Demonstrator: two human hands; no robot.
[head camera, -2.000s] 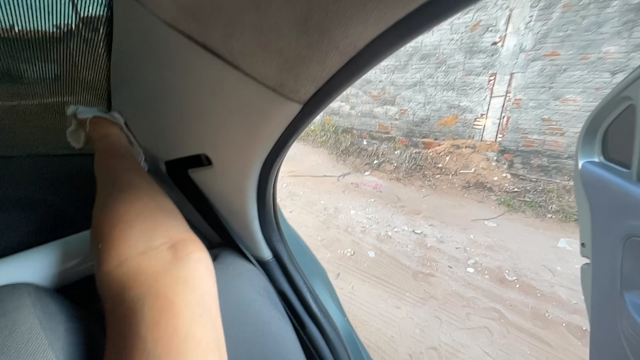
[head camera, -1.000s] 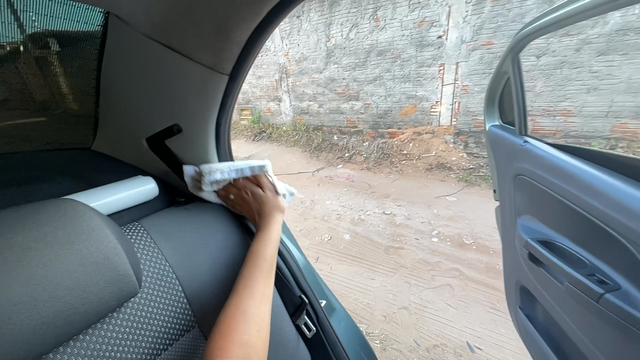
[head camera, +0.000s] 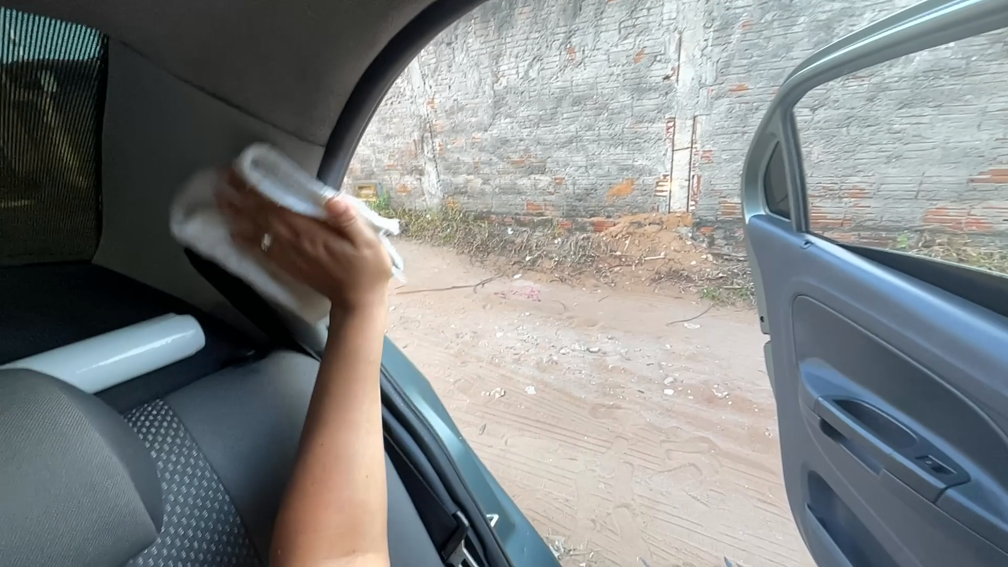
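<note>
My left hand (head camera: 303, 248), blurred and wearing a ring, holds a folded white cloth (head camera: 272, 177) beside the rear pillar trim, left of the open car doorway. Parts of the cloth show above the thumb and left of the fingers. Behind the hand and cloth, the dark seat belt (head camera: 228, 287) is partly hidden. A white roll or tube (head camera: 130, 350) lies on the rear shelf at the left, below the hand. My right hand is out of view.
The rear seat's headrest (head camera: 67, 472) and patterned backrest (head camera: 189, 488) fill the lower left. An open car door (head camera: 882, 331) stands at the right. Outside are sandy ground (head camera: 614, 441) and a rough brick wall (head camera: 535, 110). A belt buckle (head camera: 461, 543) shows low by the sill.
Two seconds ago my left hand reached to the trim beside the rear window with the cloth. It then came down by the belt's lower part, and now is raised higher at the pillar.
</note>
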